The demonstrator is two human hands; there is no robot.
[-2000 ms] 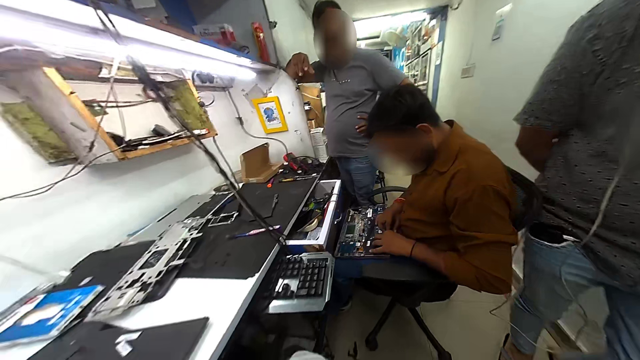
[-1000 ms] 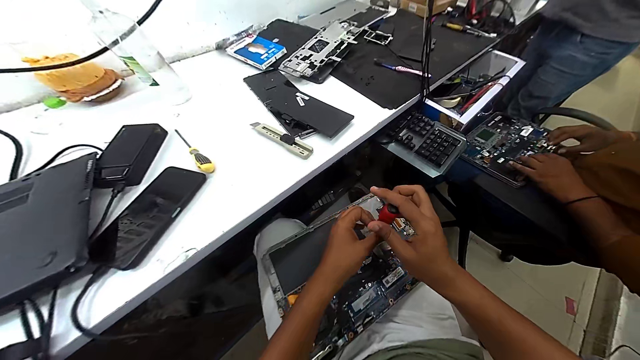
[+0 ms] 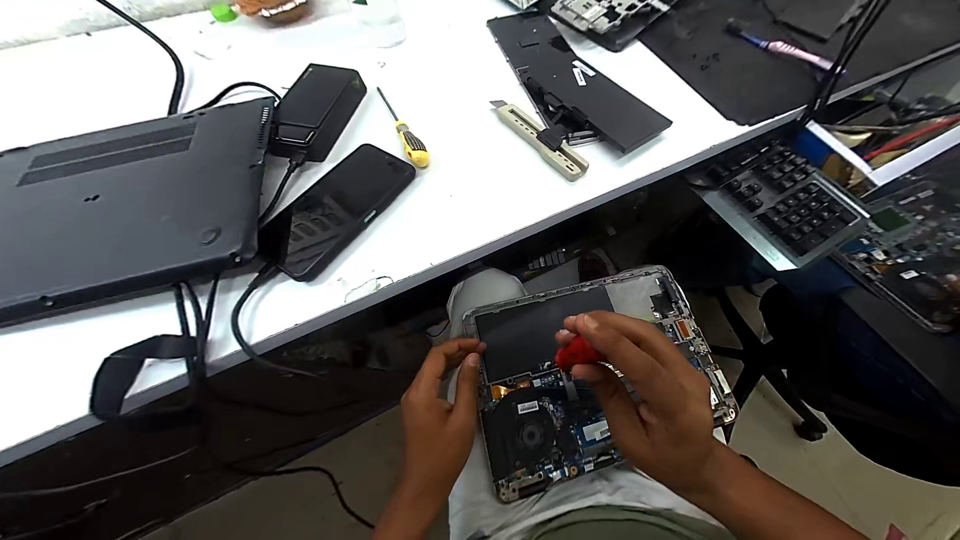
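Note:
An opened laptop base [image 3: 525,435] lies across my lap, with its circuit board, black fan [image 3: 527,429] and flat dark panel [image 3: 517,334] exposed. My right hand [image 3: 660,397] is over the board, its fingers closed around a red-handled tool [image 3: 577,352], likely a screwdriver; its tip is hidden. My left hand [image 3: 442,405] is at the left edge of the base, thumb and forefinger apart near the dark panel's corner. Whether something small sits between those fingertips cannot be made out, though none shows.
On the white table [image 3: 450,210] are a closed laptop [image 3: 142,210], a phone [image 3: 345,210], a black box-like device [image 3: 319,112], a yellow screwdriver [image 3: 412,146] and a utility knife [image 3: 540,142]. Cables hang over its edge. A keyboard [image 3: 795,195] and another exposed board [image 3: 915,247] are at right.
My hands, close together over the laptop base one second ago, are now apart, the left at its left edge. The view has swung down and left from the co-workers.

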